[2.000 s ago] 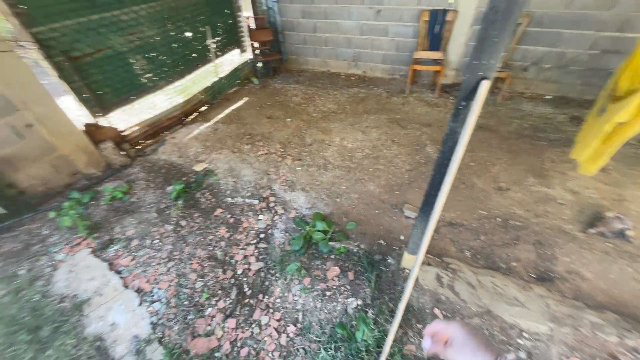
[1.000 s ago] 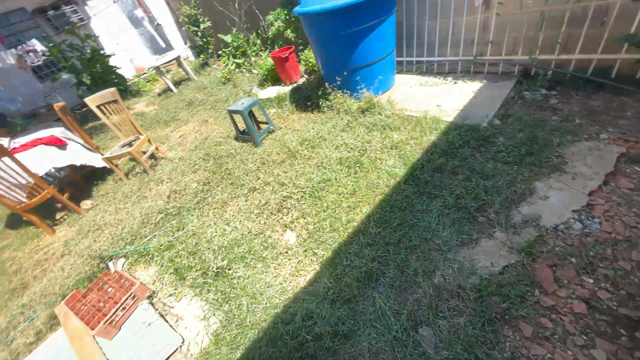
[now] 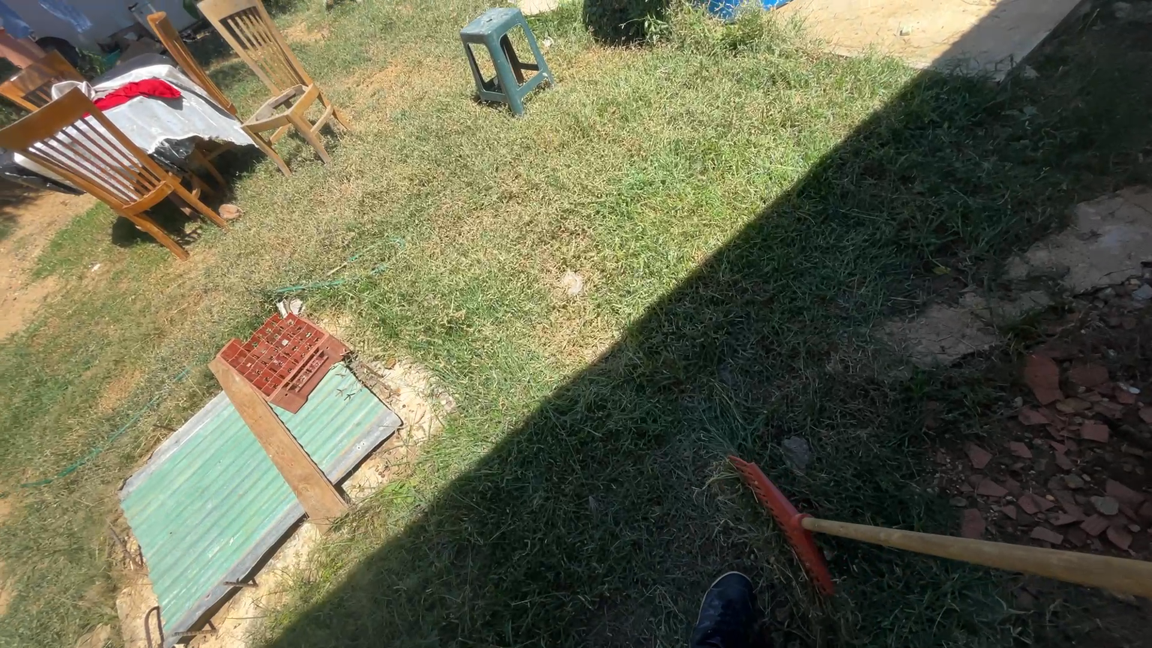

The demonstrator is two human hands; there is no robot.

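A red rake head (image 3: 785, 525) rests on the shaded grass at the lower right, with a little cut grass along its teeth. Its wooden handle (image 3: 981, 551) runs out past the right edge of the view. Neither of my hands shows, so what holds the handle is hidden. The tip of a dark shoe (image 3: 725, 607) is just left of the rake head.
Left lie a green corrugated sheet (image 3: 207, 504), a wooden plank (image 3: 279, 441) and a red plastic crate (image 3: 286, 355). Farther back stand a green stool (image 3: 507, 58), wooden chairs (image 3: 261, 67) and a cloth-covered table (image 3: 171, 112). Broken red tile pieces (image 3: 1071, 450) lie at right.
The view has swung from the dirt area by the block wall to the grassy yard. A hand visible near a pole two seconds ago is out of view; the rake has come into view.
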